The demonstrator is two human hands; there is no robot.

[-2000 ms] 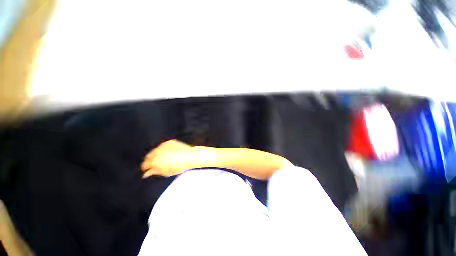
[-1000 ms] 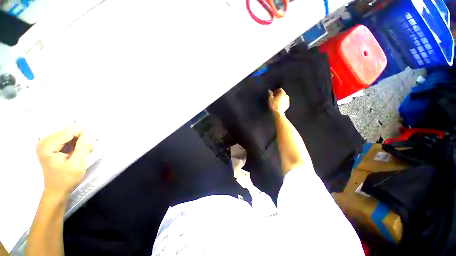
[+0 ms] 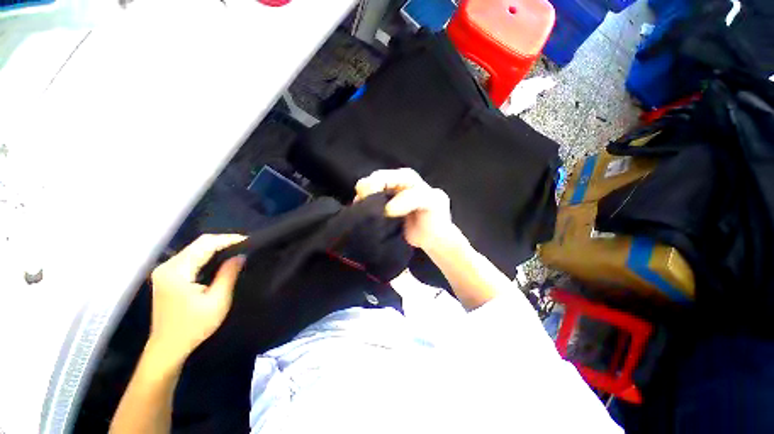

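Observation:
A black fabric panel (image 3: 293, 246) is stretched between my two hands above my lap, to the right of the white table's front edge. My left hand (image 3: 191, 292) pinches its left end between thumb and fingers. My right hand (image 3: 412, 203) grips its right end, the cloth bunched at the fingertips. A thin red line runs along the cloth between the hands. More black cloth (image 3: 458, 153) lies spread beyond my right hand, below table height.
The white table (image 3: 153, 110) with a ruler strip fills the left. A red stool (image 3: 505, 34) stands at the top. A cardboard box with blue tape (image 3: 624, 229), a red frame (image 3: 607, 339) and heaped black cloth (image 3: 738, 212) are at the right.
My left hand has moved off the table to the cloth and taken hold of it. My right hand has come back towards my body and now grips the cloth. The view has turned rightward.

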